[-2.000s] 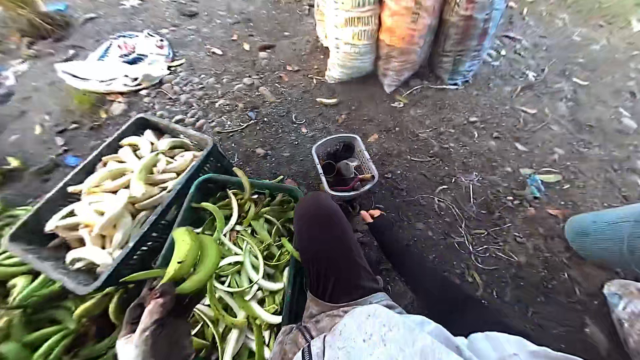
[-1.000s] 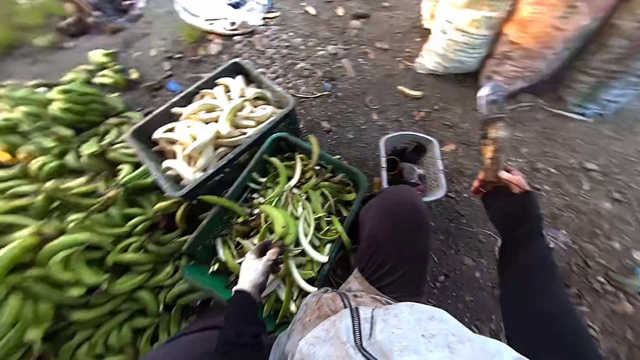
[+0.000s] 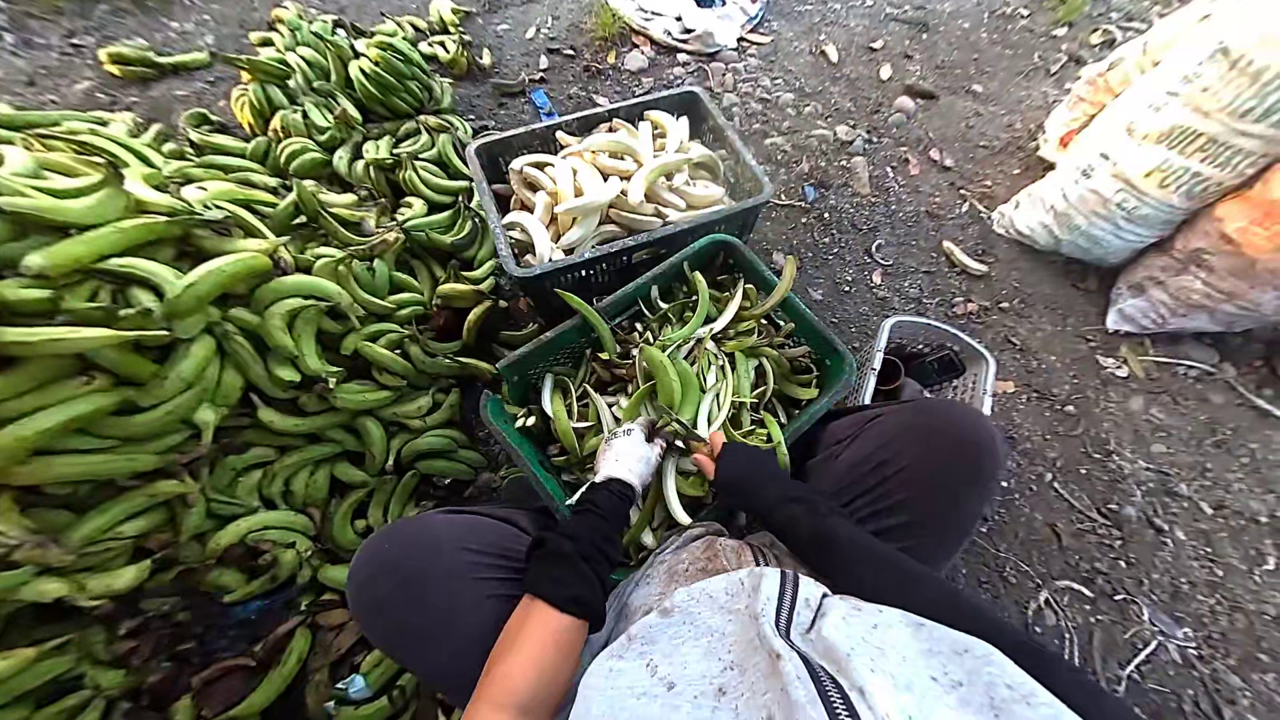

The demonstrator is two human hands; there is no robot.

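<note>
My left hand [image 3: 630, 455], in a white glove, holds the lower end of a pair of joined green plantains [image 3: 672, 385] over a green plastic crate [image 3: 520, 450] full of green peels. My right hand [image 3: 710, 457], its fingers bare below a black sleeve, is closed on a small knife [image 3: 688, 432] by the base of the plantains. Behind the green crate stands a dark crate [image 3: 620, 250] holding peeled pale plantains [image 3: 620, 180]. The tip of the knife is hard to make out.
A large heap of green plantains [image 3: 200, 380] lies on the left. A white plastic basket [image 3: 985, 365] with a cup and a dark object stands beside my right knee. Full sacks [image 3: 1150, 140] stand at the upper right. Pebbles and scraps of peel dot the dirt ground.
My right hand has come from out at the right, where it held a tool upright, to beside my left hand over the green crate. The view has swung left.
</note>
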